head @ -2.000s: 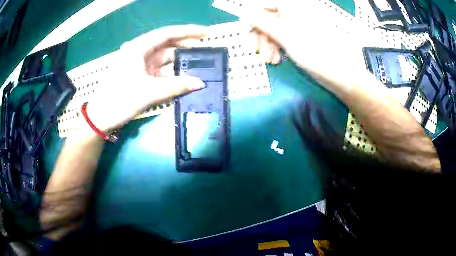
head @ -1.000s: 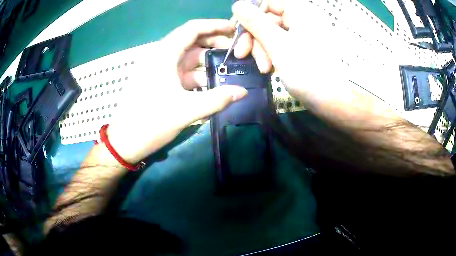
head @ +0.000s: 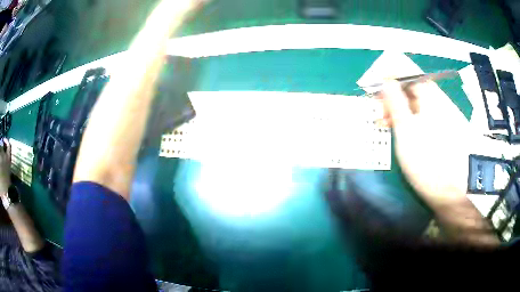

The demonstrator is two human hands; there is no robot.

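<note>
My left forearm reaches up across the left side to the top edge; my left hand is beyond the picture. My right hand is at the right over the end of the cream dotted sheet, holding slim tweezers that point sideways. Most of the sheet's dots are lost in glare. Black phone housings lie at the sheet's left end, blurred and partly behind my left forearm. No housing shows in my right hand.
More black housings lie at the left. Black frames and a housing with a silvery inside lie at the right. A blurred black object is beyond the pale strip. Another person's hand shows at the far left.
The housing has left my left hand's earlier place at the centre, and my left arm now stretches up out of view. My right hand has moved right with the tweezers. The view has shifted.
</note>
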